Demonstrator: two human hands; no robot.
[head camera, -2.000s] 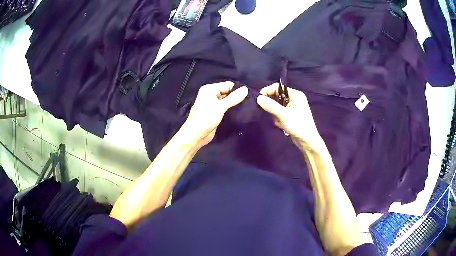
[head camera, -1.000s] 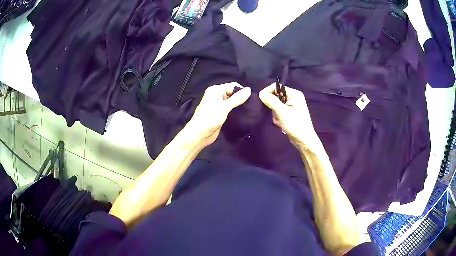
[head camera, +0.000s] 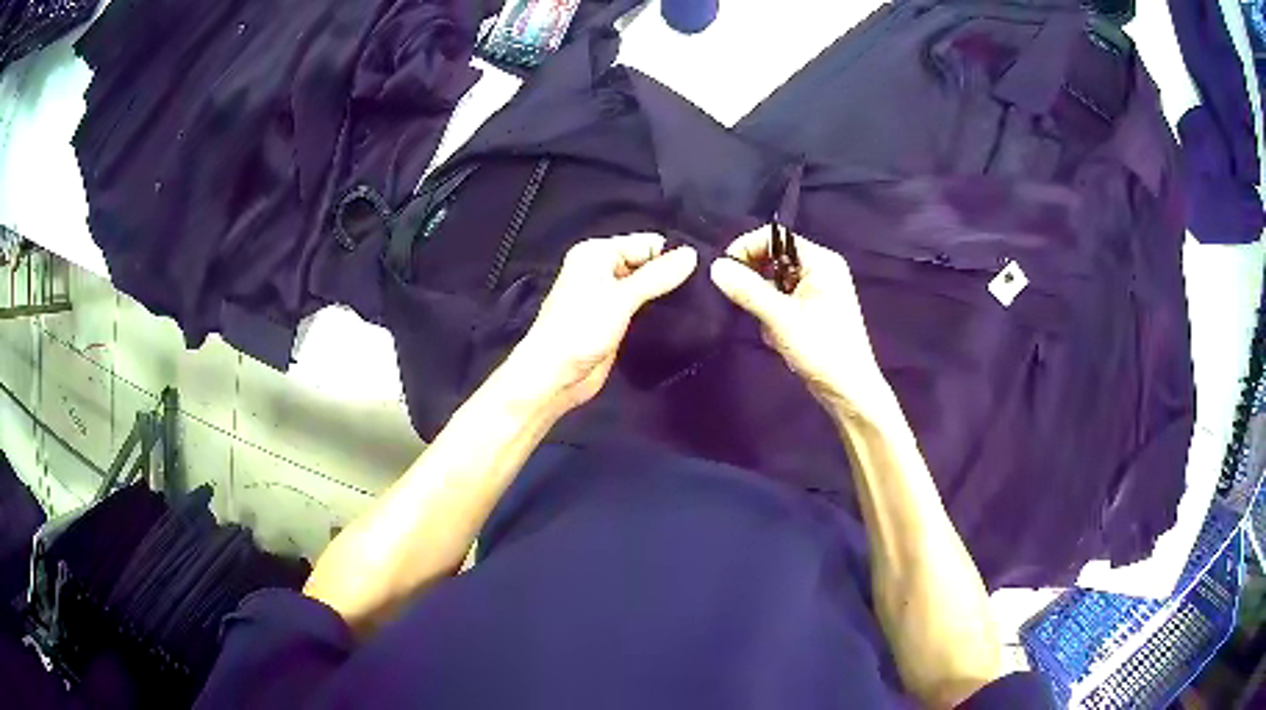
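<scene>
A dark purple garment lies spread in front of me, with a small white diamond sticker on its right part. My left hand is over the middle of the garment, thumb and fingertips pinched together at its cloth; the pinched part is too dark to make out. My right hand is close beside it with a small gap between the fingertips. It holds dark thread snips, points up, in its curled fingers. Whether its thumb and finger also pinch cloth or thread cannot be told.
A second dark garment lies at left, by a black hook. A phone and a blue round item are at the top. A blue basket is at lower right. Dark garments hang at lower left beside the tiled floor.
Both hands stay nearly in place. The right fingertips have shifted slightly and the snips have tilted a little. The cloth folds under the hands have shifted slightly.
</scene>
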